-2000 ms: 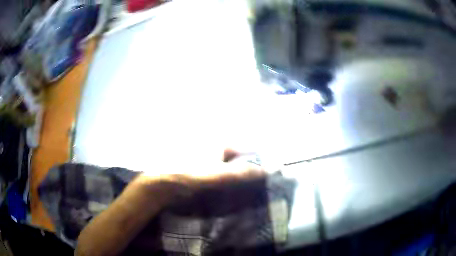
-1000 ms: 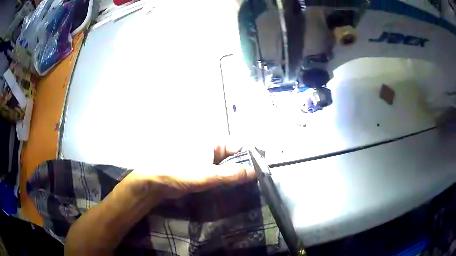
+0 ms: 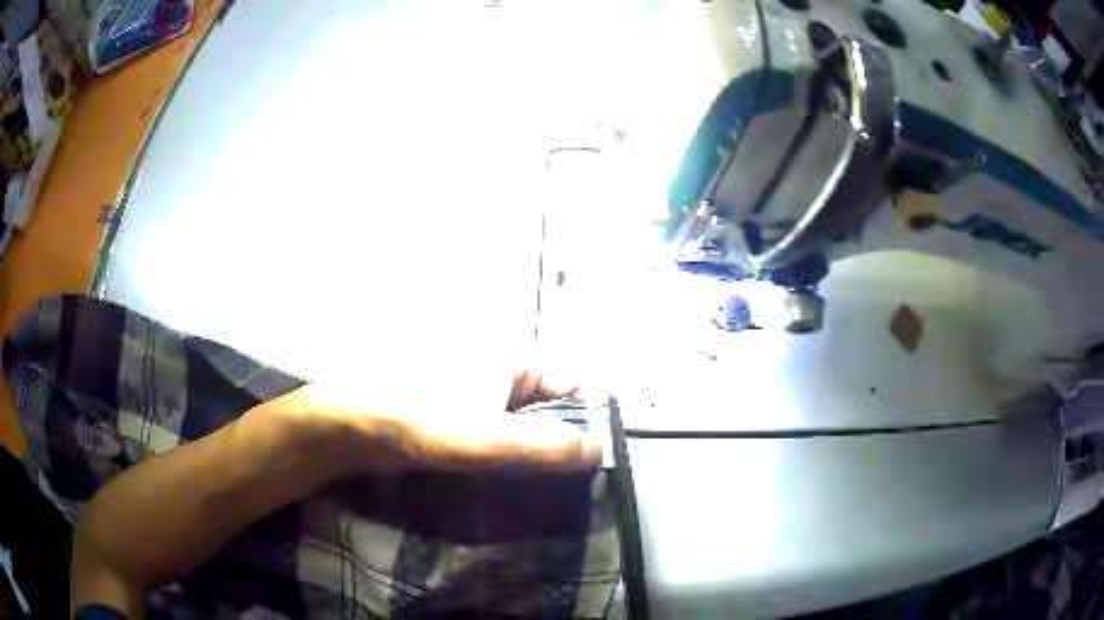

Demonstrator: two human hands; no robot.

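My left hand (image 3: pixel 484 446) reaches in from the lower left, fingers together, with the folded edge of the plaid fabric (image 3: pixel 448 527) held between thumb and fingers. The fabric is navy, white and grey and drapes under my forearm to the left and down past the lower edge. Long dark shear blades (image 3: pixel 626 521) stand along the fabric's right edge, their tip beside my fingertips; the handles are out of the picture. Glare hides detail at the fingertips, so I cannot tell whether the blades touch the cloth. My right hand is not in view.
The white sewing machine head (image 3: pixel 775 158) with a metal guard stands at upper right, its presser foot (image 3: pixel 734 313) over the brightly lit bed. A brown diamond mark (image 3: pixel 906 327) is on the bed. An orange-brown board (image 3: pixel 61 230) and a bagged item (image 3: pixel 139 27) lie at left.
The view has sharpened and shifted, with more of the machine head visible. The shears came in at the fabric's right edge and now stand more upright. My left hand still holds the cloth.
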